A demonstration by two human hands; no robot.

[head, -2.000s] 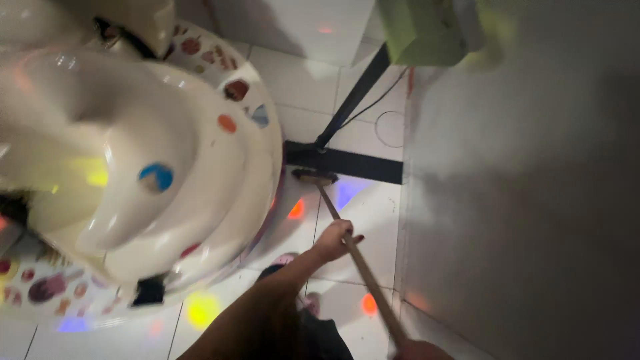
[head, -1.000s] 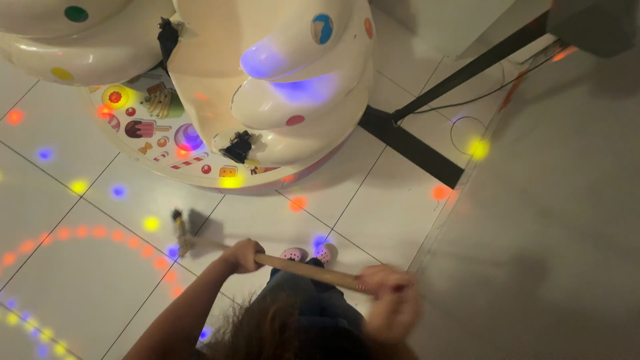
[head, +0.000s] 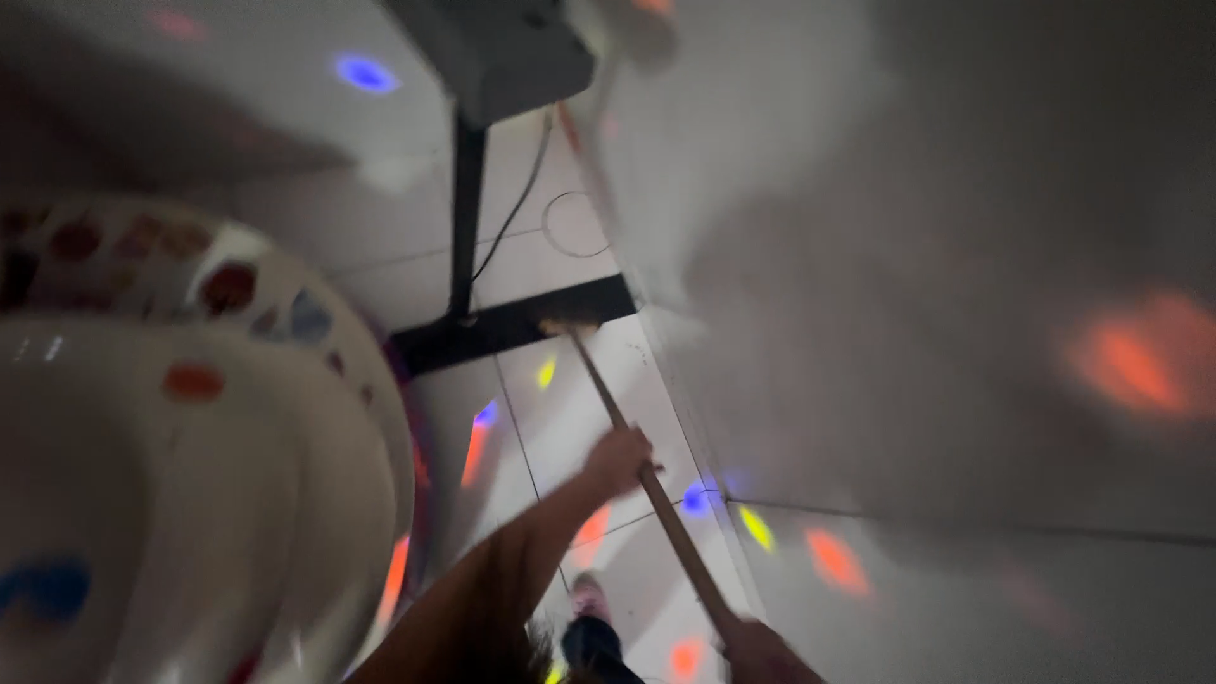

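My left hand (head: 622,461) is closed around the middle of a long wooden broom handle (head: 684,543). Lower down, my right hand (head: 765,654) grips the same handle near its upper end. The broom's head (head: 570,327) is small and blurred; it lies at the near edge of a black metal foot bar (head: 513,325) on the tiled floor. Whether the head touches the bar, I cannot tell.
A glossy white rounded structure (head: 237,456) with a sticker-covered base fills the left. A black post (head: 468,209) rises from the foot bar to a grey box (head: 513,57), with a cable (head: 524,195) beside it. A pale wall (head: 855,380) stands at the right.
The broom's head, over open tiles in front of the white structure one second ago, is now at the black foot bar. Both hands have stayed on the handle. The view has swung strongly.
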